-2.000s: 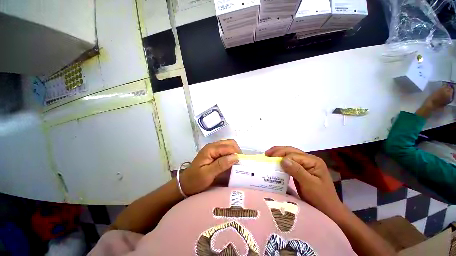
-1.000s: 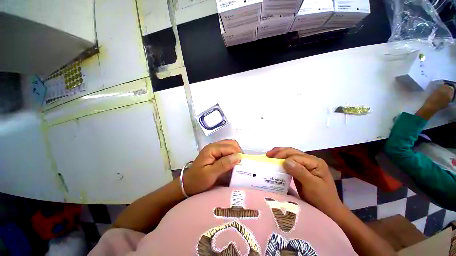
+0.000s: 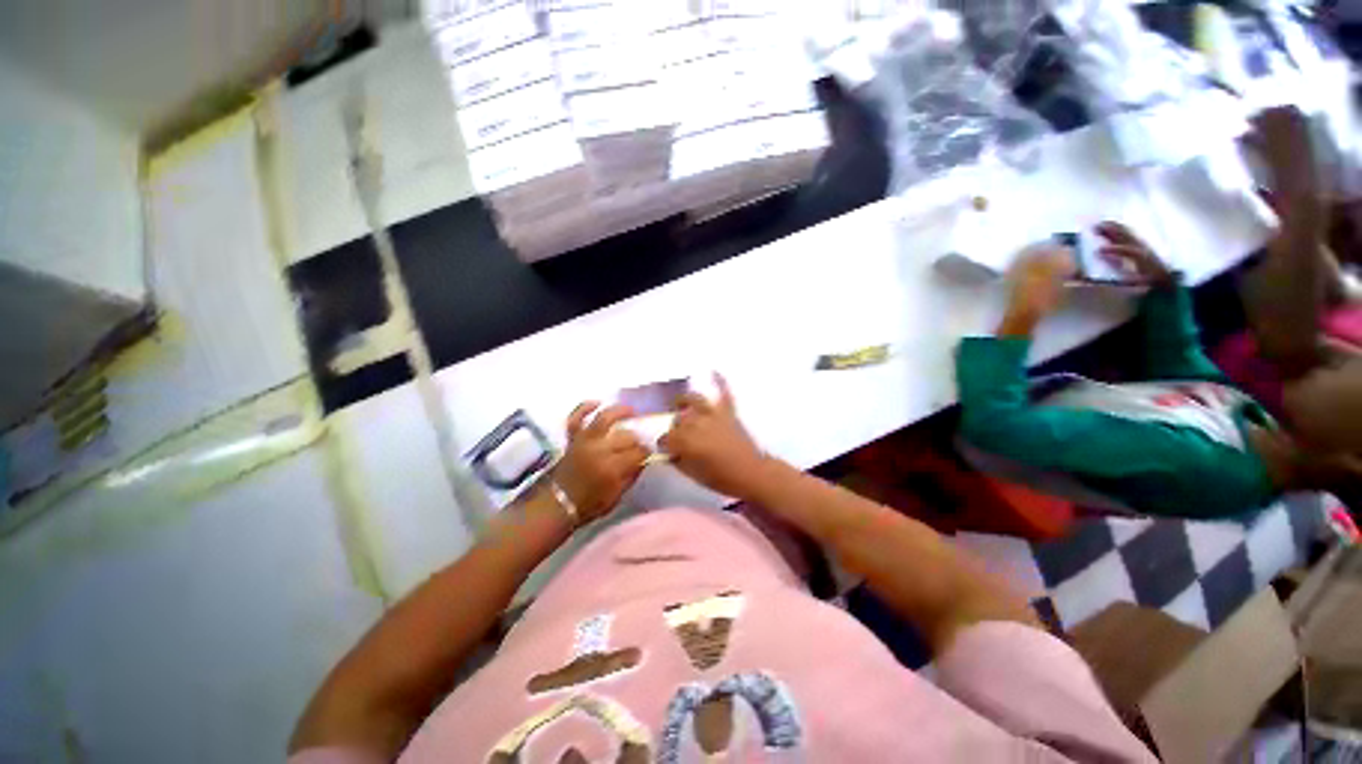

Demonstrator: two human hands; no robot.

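In the blurred head view, my left hand (image 3: 602,460) and my right hand (image 3: 714,442) hold a small white retail box (image 3: 654,397) between them, close in front of my body. A grey-lilac face of it, which looks like the open inside, shows beyond my fingers. A little yellow shows low between my hands. A box base with inner tray (image 3: 511,452) lies on the bench left of my left hand, with a dark loop around a white rounded block.
Stacked retail boxes (image 3: 627,127) stand at the back. A yellow strip (image 3: 853,358) lies on the bench to the right. Clear plastic bags (image 3: 971,112) lie at the back right. A co-worker in green sleeves (image 3: 1105,426) works at the right; another person's arm shows beyond. Open cardboard (image 3: 1217,672) is at lower right.
My view has turned and shifted right. The box has moved forward from my body and turned, showing its grey-lilac face instead of the printed one. My right hand's fingers have shifted, one now raised.
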